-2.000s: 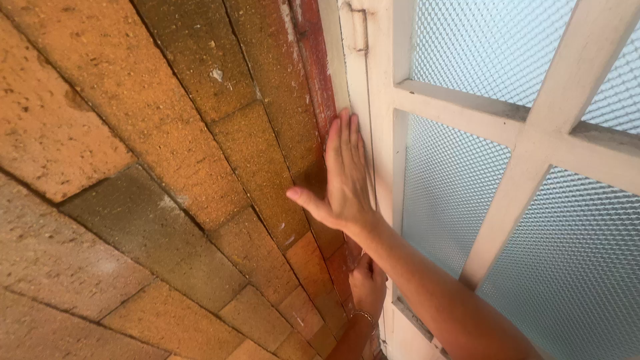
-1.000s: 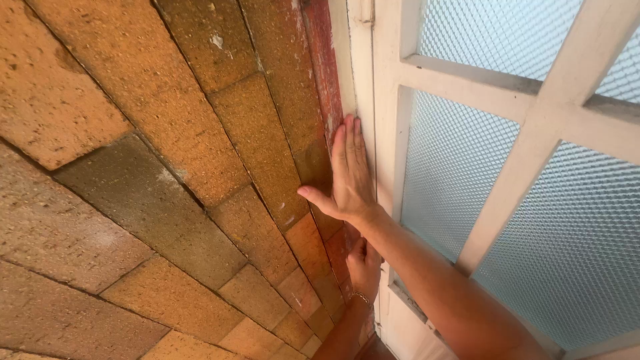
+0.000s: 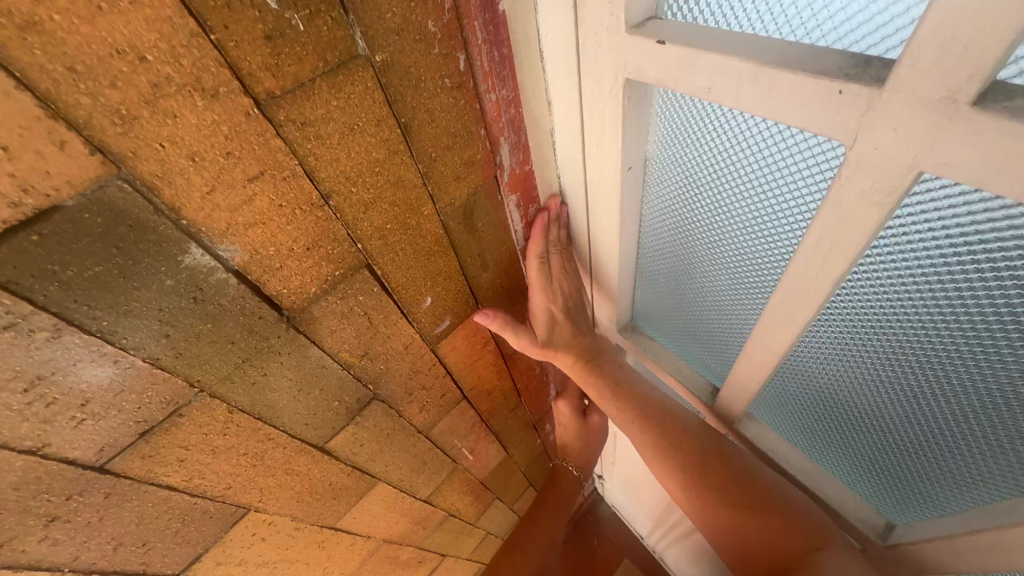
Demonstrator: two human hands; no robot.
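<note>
My right hand (image 3: 556, 296) lies flat along a narrow pale strip of the door or window frame (image 3: 552, 120), beside a worn red-painted edge (image 3: 500, 88). Its fingers are straight and close together, and its thumb stands out toward the brick wall (image 3: 344, 184). Below it, my left hand (image 3: 578, 428), with a chain bracelet (image 3: 570, 468) at the wrist, is against the same edge. Its fingers are bent and partly hidden, so whether it holds anything cannot be told.
On the right is a cream-painted door or window (image 3: 864, 152) with textured glass panes (image 3: 732, 208) and crossing bars. The brick wall meets its frame at a narrow corner. A reddish-brown surface (image 3: 600, 536) shows at the bottom.
Both hands have moved down along the frame edge, relative to the glass panes. The right hand keeps its flat shape with the thumb out.
</note>
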